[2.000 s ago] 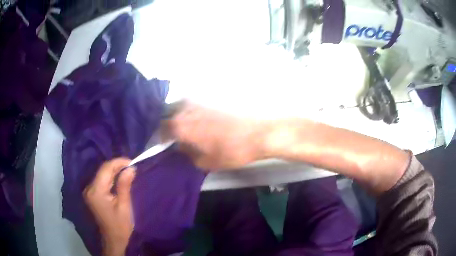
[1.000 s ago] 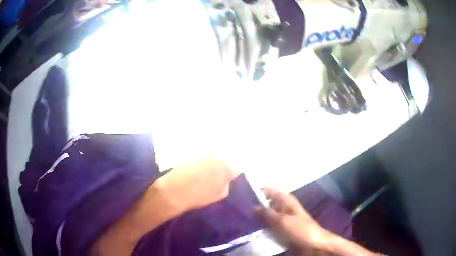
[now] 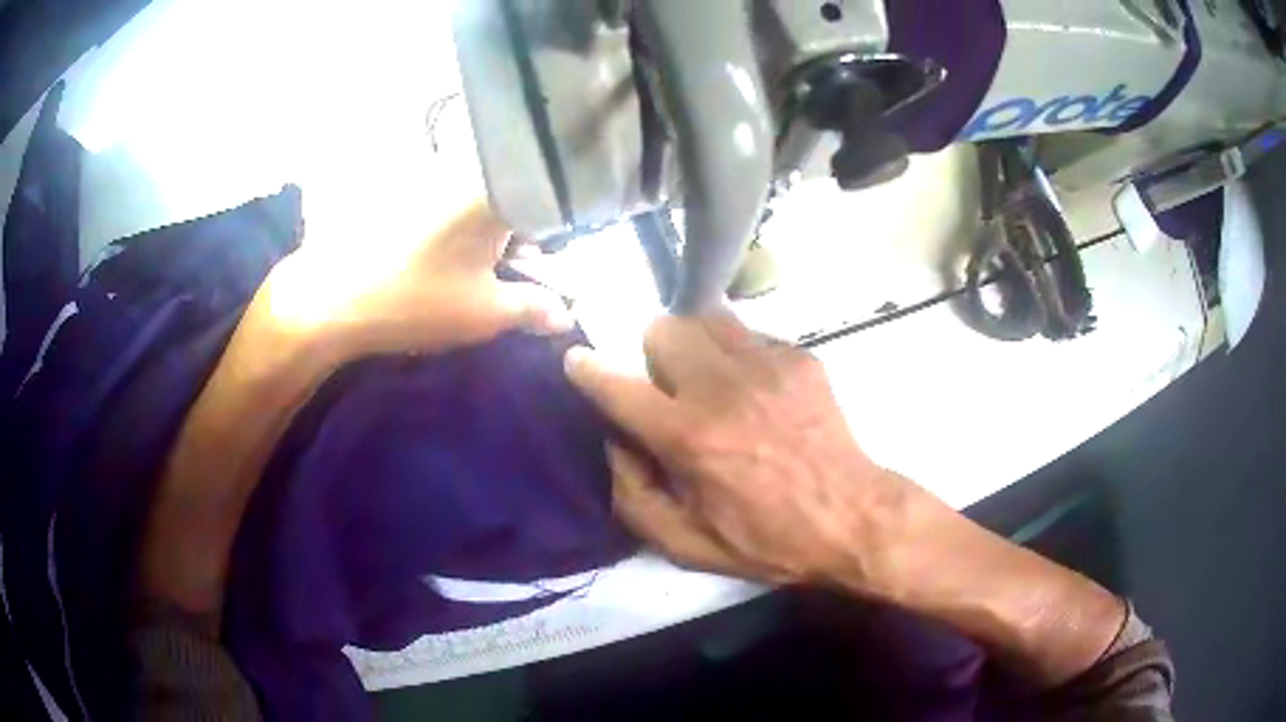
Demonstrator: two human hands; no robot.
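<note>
The purple garment [image 3: 437,466] lies bunched on the white table in front of the sewing machine [image 3: 564,127], with a white strip [image 3: 508,587] at its lower edge. My left hand [image 3: 437,289] is at the garment's upper edge, fingertips beside the needle area. My right hand [image 3: 748,437] lies over the garment's right edge, fingers bent and tips close to the needle area. Both hands hold the cloth there. The needle and presser foot are hidden by glare and the machine head.
Dark-handled scissors [image 3: 1027,268] lie on the table right of the needle area. Ruler markings [image 3: 487,656] run along the table's front edge. More purple cloth with thin white lines [image 3: 85,423] lies at the left.
The garment edge and both hands have moved up to the machine's needle area. The machine head now appears larger and closer. My left forearm no longer crosses toward the front edge.
</note>
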